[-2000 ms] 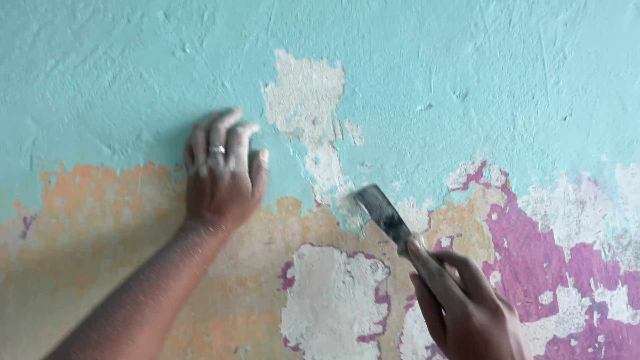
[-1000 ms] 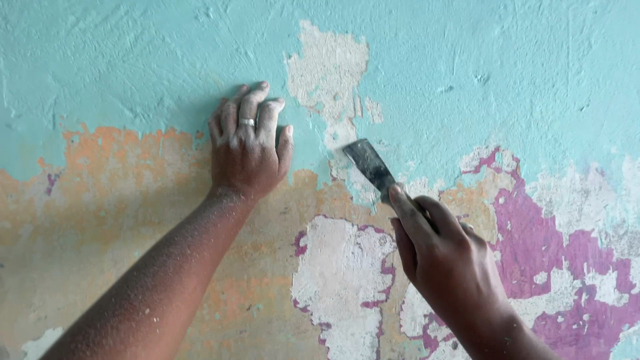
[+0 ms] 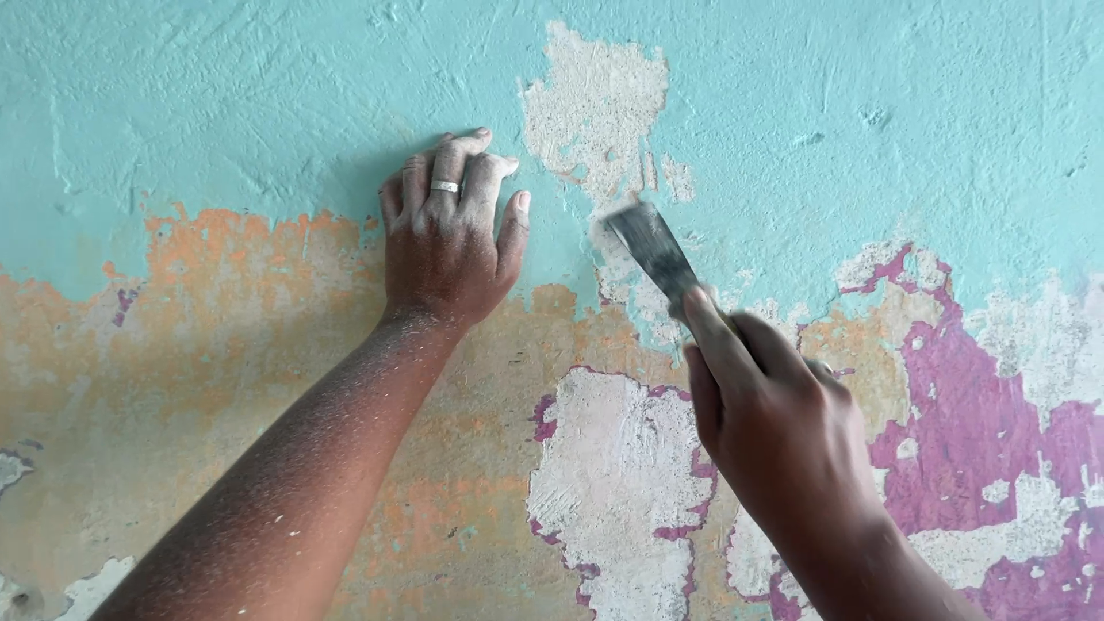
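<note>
My left hand (image 3: 453,228), dusty and wearing a ring, rests against the turquoise painted wall (image 3: 285,103) with its fingers bent and a little apart, holding nothing. A paint scraper (image 3: 653,248) is gripped in my right hand (image 3: 772,405), its handle mostly hidden by the fingers. The scraper's flat metal blade points up and left and lies at the narrow lower end of a bare plaster patch (image 3: 597,108), just right of my left hand. My right index finger stretches along the tool toward the blade.
Below the turquoise paint runs a band of worn orange and tan paint (image 3: 448,483). A larger bare white patch (image 3: 617,483) with purple edges lies under the scraper. Purple paint (image 3: 966,423) with whitish spots shows at the right.
The scraper has shifted slightly along the strip below the upper bare patch since the earlier frames. My left hand keeps its place on the wall. The view has shifted somewhat.
</note>
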